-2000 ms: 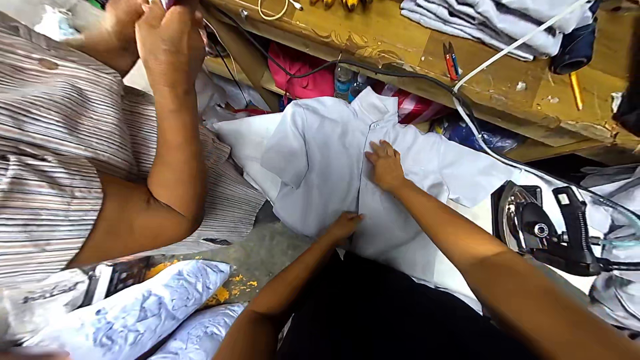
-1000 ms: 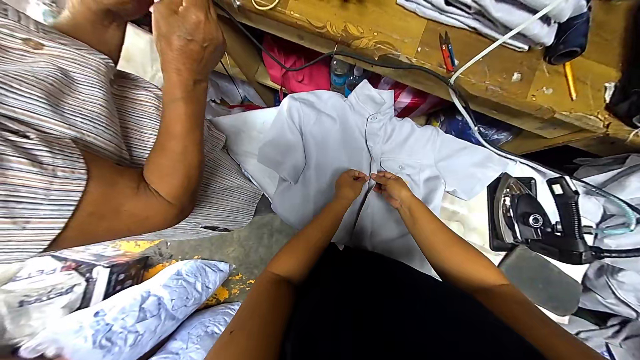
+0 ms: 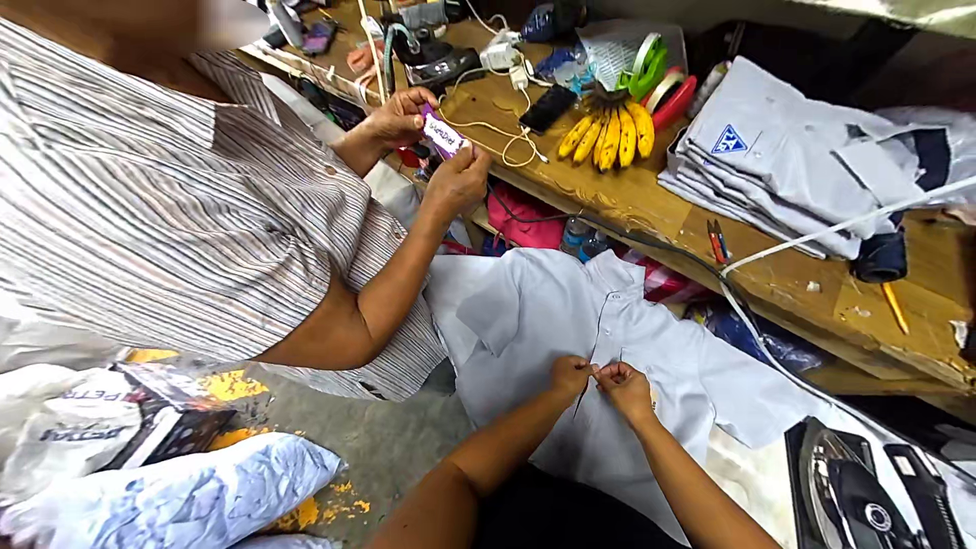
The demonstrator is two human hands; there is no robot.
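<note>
A light grey short-sleeved shirt (image 3: 534, 328) lies spread on a pale-covered ironing surface, its collar toward the wooden shelf. My left hand (image 3: 572, 377) pinches one edge of the front opening partway down the shirt. Right beside it, my right hand (image 3: 624, 385) pinches the other edge at the placket, fingertips nearly touching those of the left. Buttons show on the placket above my hands; whether one is between my fingers cannot be told. An electric iron (image 3: 846, 488) rests on a dark plate at the right of the shirt.
At the left stands a person in a striped shirt (image 3: 252, 252), holding a small purple packet (image 3: 444, 136). The wooden shelf (image 3: 808, 290) bears bananas (image 3: 608, 133), folded garments (image 3: 785, 145), a phone (image 3: 549, 108), cables and small snips (image 3: 717, 242). Filled plastic bags (image 3: 191, 488) lie lower left.
Two seconds ago my right hand lay flat on the shirt front and my left was lower; both have come together at the placket. The view has tilted up toward the shelf.
</note>
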